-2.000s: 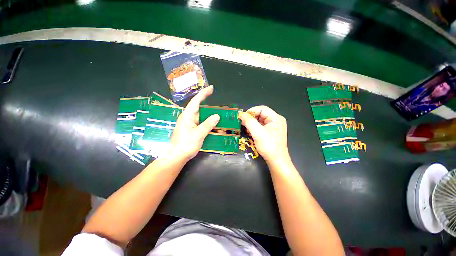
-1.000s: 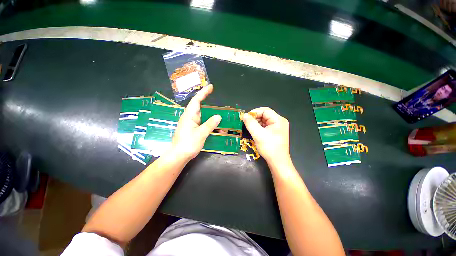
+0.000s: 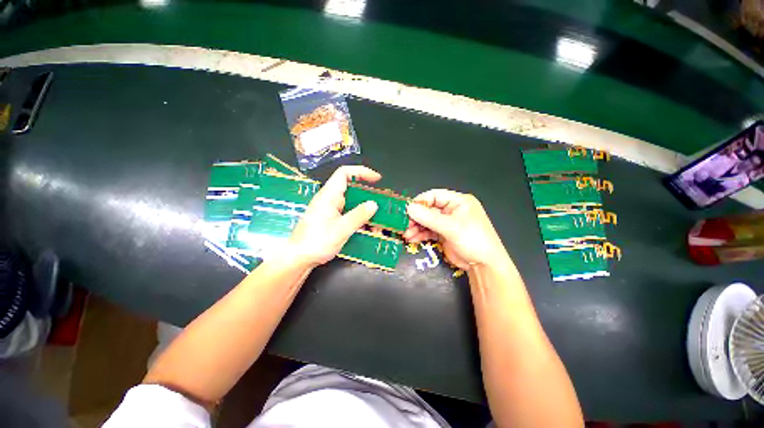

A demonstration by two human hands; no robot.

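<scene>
A green circuit board panel (image 3: 373,249) of two joined sections lies in front of me, tilted slightly. My left hand (image 3: 325,224) holds its left part, thumb on top and fingers at the far edge. My right hand (image 3: 456,224) is at the panel's upper right corner with thumb and fingertips pinched together; whether a flex piece is between them is hidden. Loose flex circuits (image 3: 427,256), orange and white in glare, lie beside the panel's lower right, partly under my right hand.
Bare boards (image 3: 272,194) overlap at left. Fitted boards (image 3: 565,194) with orange hooks lie at right. A zip bag of flex circuits (image 3: 322,134) lies near the belt rail (image 3: 469,114). Far right are a lit smartphone (image 3: 722,165), a red-orange bottle (image 3: 722,241) and a white fan (image 3: 719,338); a dark phone (image 3: 32,104) lies far left.
The panel has turned slightly, its right end now nearer me. My left fingers have curled over its far edge. My right hand has shifted slightly and turned, still at the panel's right end.
</scene>
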